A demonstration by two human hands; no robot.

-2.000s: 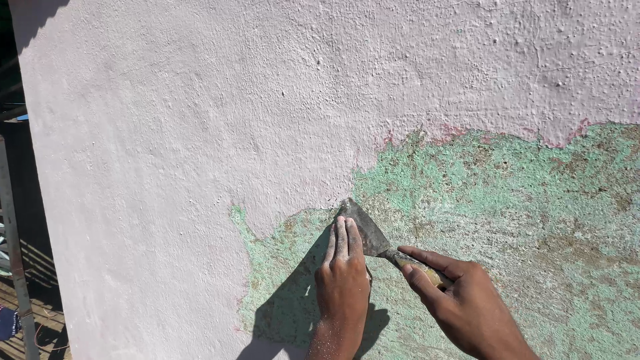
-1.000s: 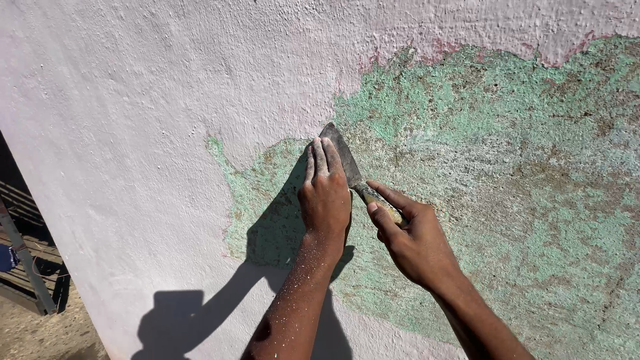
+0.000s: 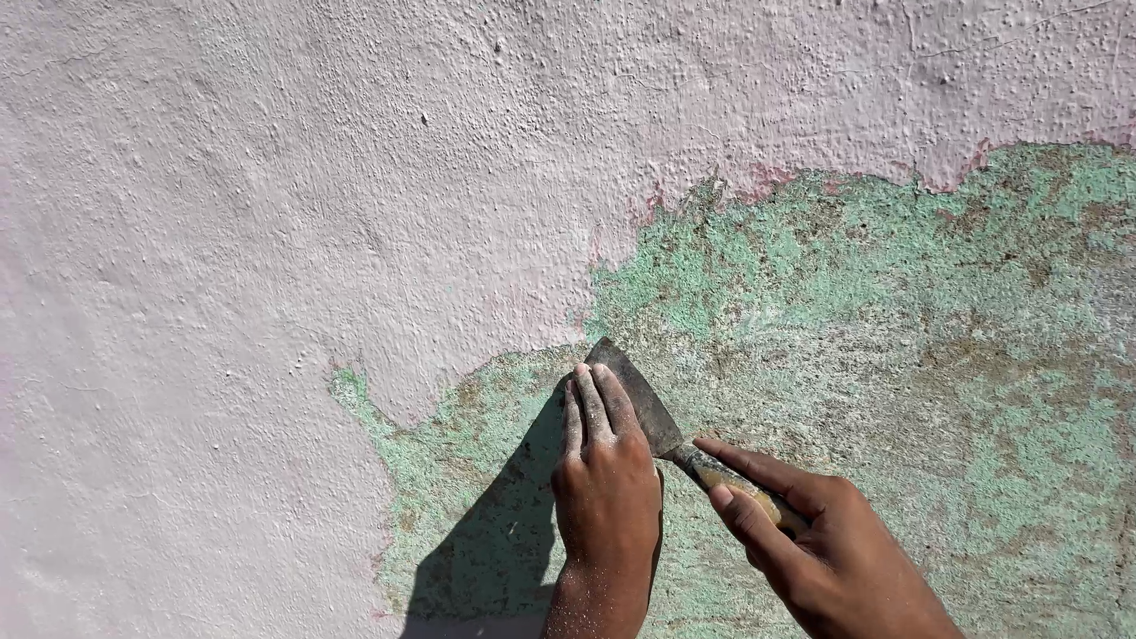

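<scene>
My right hand (image 3: 825, 532) grips the worn, paint-spotted handle of a putty knife (image 3: 643, 399) from the lower right. The dark metal blade lies against the wall, its top corner close to the border between pale pink paint (image 3: 355, 222) and an exposed green layer (image 3: 852, 240). Three dusty fingers of my left hand (image 3: 606, 470) press flat on the left side of the blade, pointing up. Pale specks dot the left wrist. Whether the blade's edge is under the paint cannot be seen.
The rough wall fills the view. Brownish and whitish patches (image 3: 887, 373) show within the green area. A narrow green strip (image 3: 351, 386) runs up into the pink paint at the left. Shadows of my arms (image 3: 488, 532) fall on the wall at the lower left.
The view has shifted, and the ground and railing at the left edge are out of sight. Both hands remain on the putty knife near the same paint border.
</scene>
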